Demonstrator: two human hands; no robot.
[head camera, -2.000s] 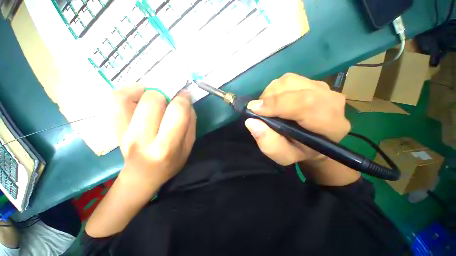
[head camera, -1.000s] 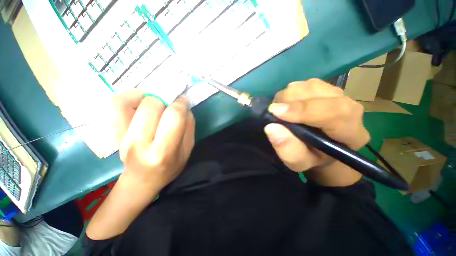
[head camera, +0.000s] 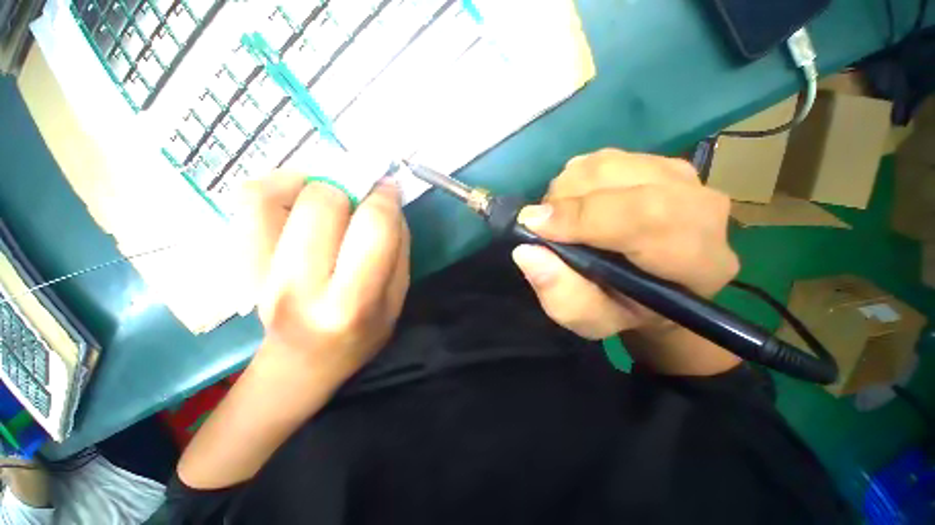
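My right hand (head camera: 631, 246) holds the black soldering iron (head camera: 656, 297) like a pen, its silver tip pointing up-left at the near edge of the PCB panels. My left hand (head camera: 333, 261) is closed on the thin solder wire (head camera: 103, 269), which runs in from the left edge; its fingertips are close to the iron tip. A green band (head camera: 330, 185) shows at a left finger. The PCB panels (head camera: 236, 128) lie on a white sheet over a tan cardboard sheet (head camera: 576, 72). Glare washes out the boards near the tip, so contact cannot be told.
A stack of loaded carriers (head camera: 41, 359) stands at the left. A black slab (head camera: 764, 21) with a white cable plug (head camera: 803, 49) lies at the upper right. Cardboard boxes (head camera: 856, 333) are on the green floor at right. Part of another person (head camera: 87, 492) shows at the lower left.
The panels and cardboard have shifted left in view. The iron and my right hand moved right, then back left. My left hand stays closed and sits slightly further right.
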